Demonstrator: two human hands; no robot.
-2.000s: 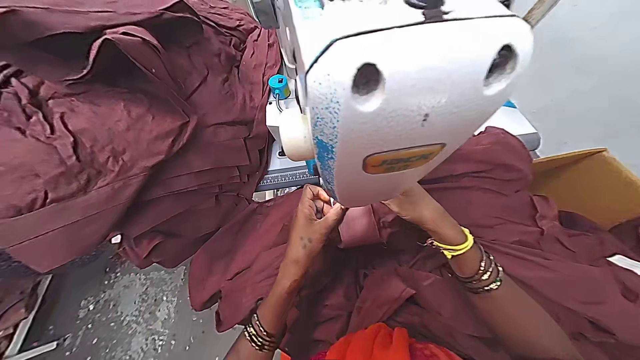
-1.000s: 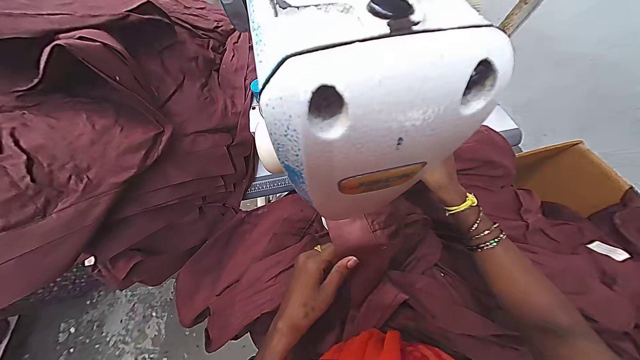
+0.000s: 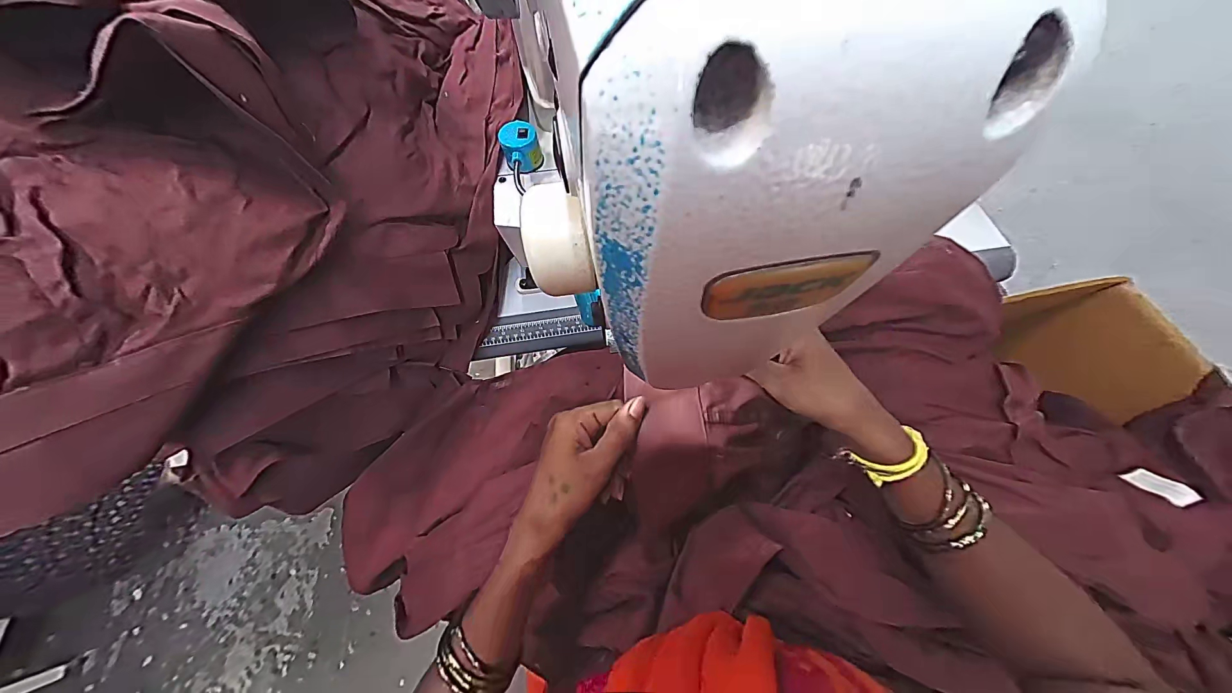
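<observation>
The white head of a Jack sewing machine fills the upper middle and hides its needle area. Below it lies a maroon cloth piece with a flat folded band. My left hand pinches the band's left edge between thumb and fingers, just below the machine head. My right hand rests at the gathered cloth right of the band; its fingertips are partly hidden behind the head, so its grip is unclear. More maroon fabric spreads under both forearms and over my lap.
A large heap of maroon garments stands at the left. A measuring scale runs along the machine bed, near a blue-capped part. At the right are a cardboard box and a white tag on cloth. Stained floor shows at lower left.
My left hand has moved up to the band's left edge, from lower on the cloth a second ago. My right hand stays beside the machine head. The view has shifted somewhat.
</observation>
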